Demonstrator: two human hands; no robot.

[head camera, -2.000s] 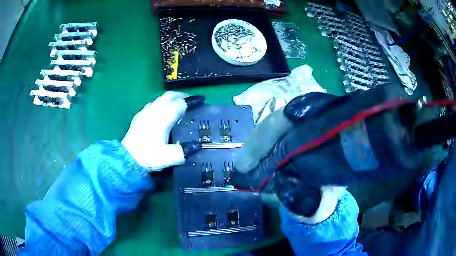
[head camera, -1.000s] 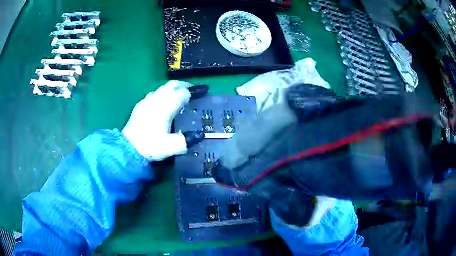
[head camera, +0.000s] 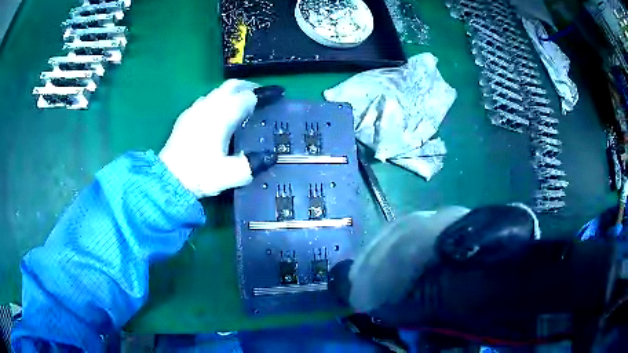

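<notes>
The dark grey-blue cover plate lies upright before me, with three windows each showing a pair of black transistors and a silvery heatsink edge. My left hand, gloved white with black fingertips, holds the plate's upper left edge. My right hand grips the black electric screwdriver, its tip end at the lower right of the plate by the bottom right transistor. The bit is hidden. Tweezers lie right of the plate.
A black tray with loose screws and a white screw dish is at the back. A crumpled white cloth lies right of the plate. Short heatsink row stands at left, long assembly row at right.
The right hand and screwdriver have moved down from the middle row to the bottom row, uncovering the middle right transistor, the tweezers and more cloth. The whole view has shifted, so things sit higher.
</notes>
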